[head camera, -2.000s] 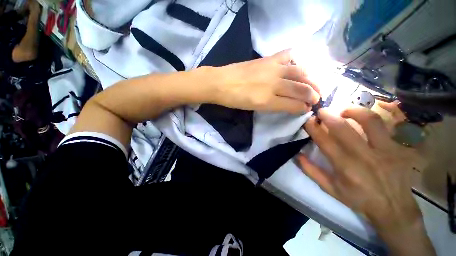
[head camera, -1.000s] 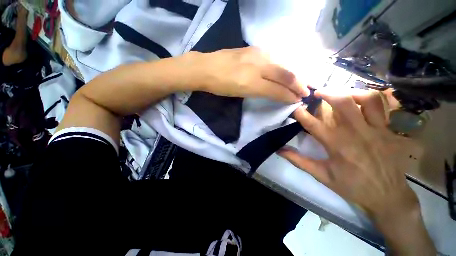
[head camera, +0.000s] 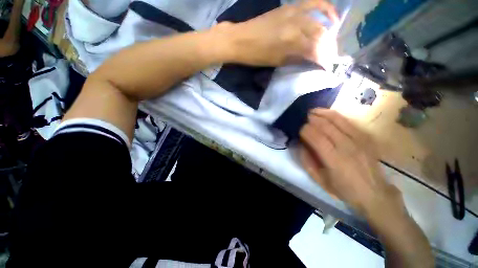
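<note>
A light grey-white garment (head camera: 225, 93) with black stripes lies left of the needle. Its black panel (head camera: 309, 107) runs to the bright presser foot area (head camera: 343, 67), where glare hides the needle. My left hand (head camera: 285, 35) is blurred over the upper cloth, its fingertips near the lamp glare; its grip cannot be made out. My right hand (head camera: 340, 157) is bent at the lower edge of the black panel, fingertips touching it. The thumb is hidden, so its grip is unclear.
The machine head (head camera: 390, 26) with a blue stripe fills the upper right. Black thread snips (head camera: 455, 188) lie on the tan surface at right. A dark ribbed bin (head camera: 162, 157) is below the table edge. Another person's arm (head camera: 10, 39) shows far upper left.
My left hand has moved up, away from my right hand. My right hand has moved down and its fingers have drawn together. The black panel by the needle and the snips are now more exposed.
</note>
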